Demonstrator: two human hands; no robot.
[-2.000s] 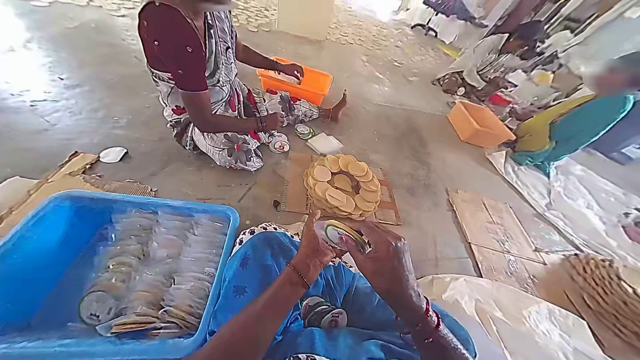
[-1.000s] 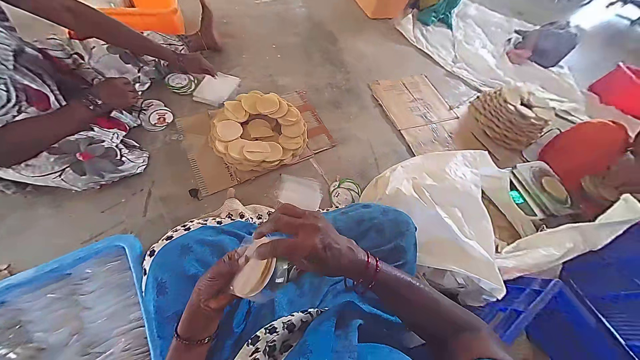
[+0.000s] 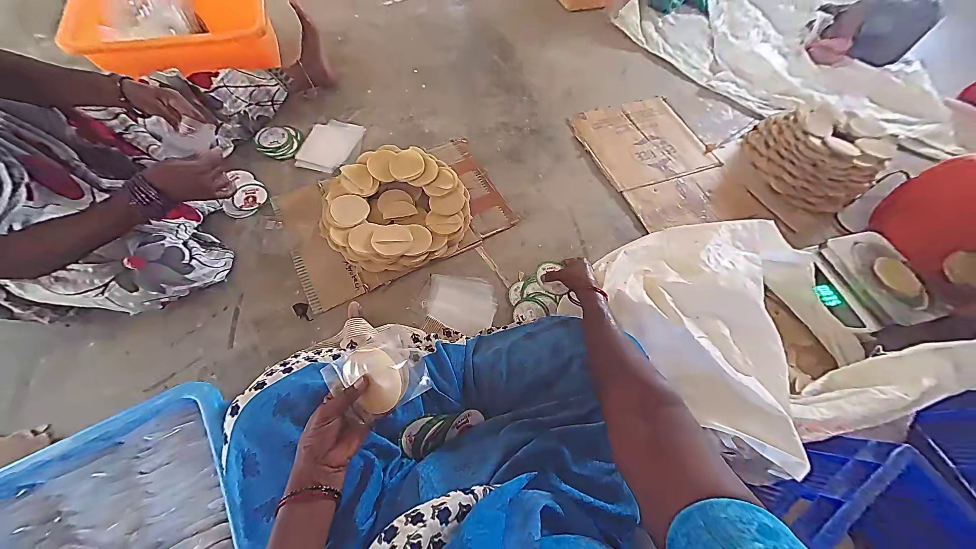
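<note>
My left hand [image 3: 339, 427] holds a clear plastic bag with thin round tan discs [image 3: 379, 380] inside, above my lap. Out to the right, the fingers of my right hand [image 3: 573, 276] touch a pile of round printed labels [image 3: 531, 296] on the floor beside my knee; whether they grip one I cannot tell. More round labels [image 3: 438, 433] lie on the blue cloth over my lap. Clear plastic bags [image 3: 460, 301] lie flat near my foot. Past them, tan discs [image 3: 391, 240] are stacked in a ring on flattened cardboard [image 3: 488, 187].
At lower left stands a blue tub [image 3: 202, 393] of filled bags. Another person's hands [image 3: 187, 175] work at upper left, near an orange tub [image 3: 175, 57]. On the right are a white sack [image 3: 686, 305], a digital scale [image 3: 862, 282], blue crates [image 3: 877, 488] and a tall disc stack [image 3: 816, 160].
My hands have moved apart: the right one has left the bag of discs and reached out to the floor labels, while the left keeps the bag. The view has swung right since the oldest frame.
</note>
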